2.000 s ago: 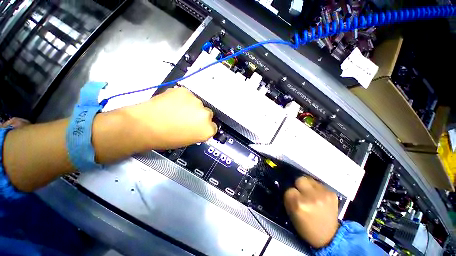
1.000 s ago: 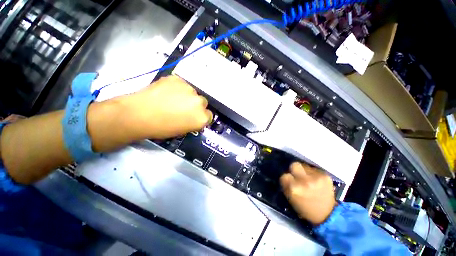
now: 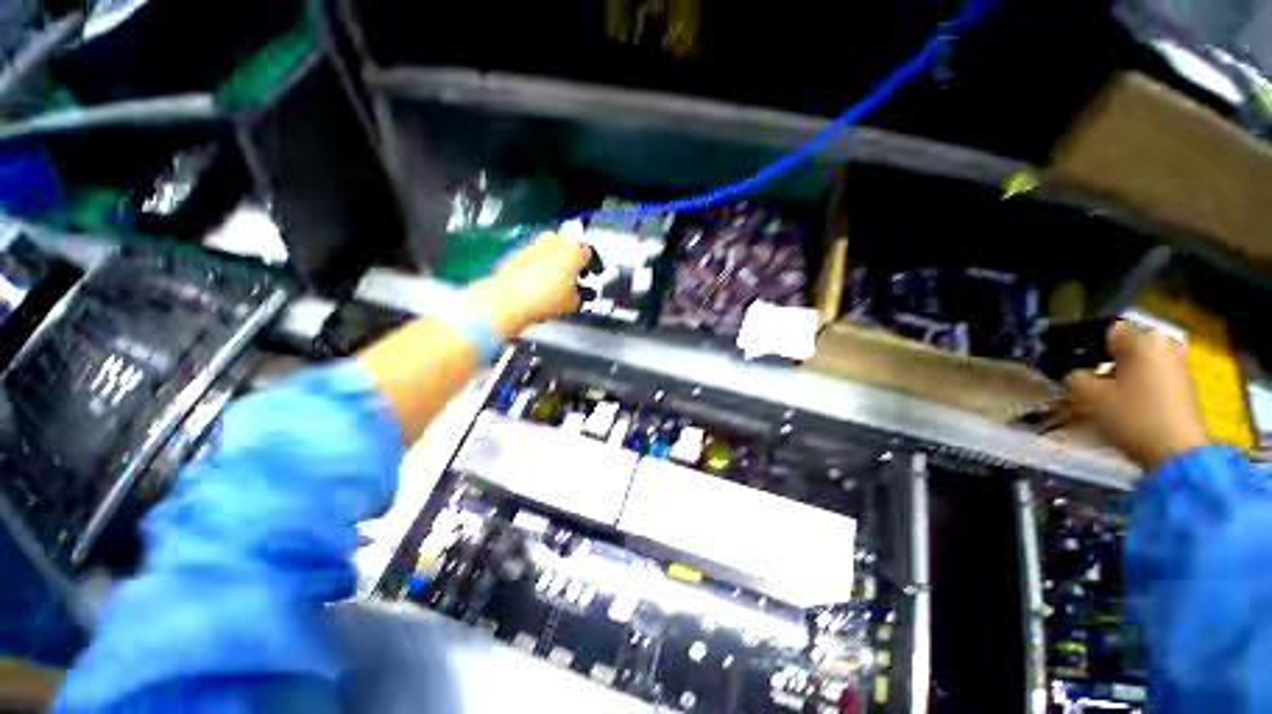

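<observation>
The black circuit board [image 3: 600, 593] lies in its carrier at lower centre, with long silver-white heatsinks [image 3: 739, 527] across it. My left hand [image 3: 537, 286] is beyond the board's far left side, at the bin of white components [image 3: 624, 272]. Its fingers are closed on a small black component [image 3: 592, 264]. My right hand [image 3: 1147, 393] is at the far right, by the front of the cardboard box. A dark component [image 3: 1081, 343] shows at its fingertips, with thin lead-like lines below. Blur hides the exact grip of both hands.
A bin of maroon-brown capacitors [image 3: 737, 265] has a white paper tag [image 3: 778, 331] at its front. The cardboard box [image 3: 928, 366] holds dark parts. A yellow bin [image 3: 1197, 366] is right of it. The blue cord [image 3: 795, 158] crosses above the bins. Another board [image 3: 1095, 586] is at right.
Both hands have left the board and reached forward to the bins, the left to the white components, the right to the box. The view has turned up towards the shelves.
</observation>
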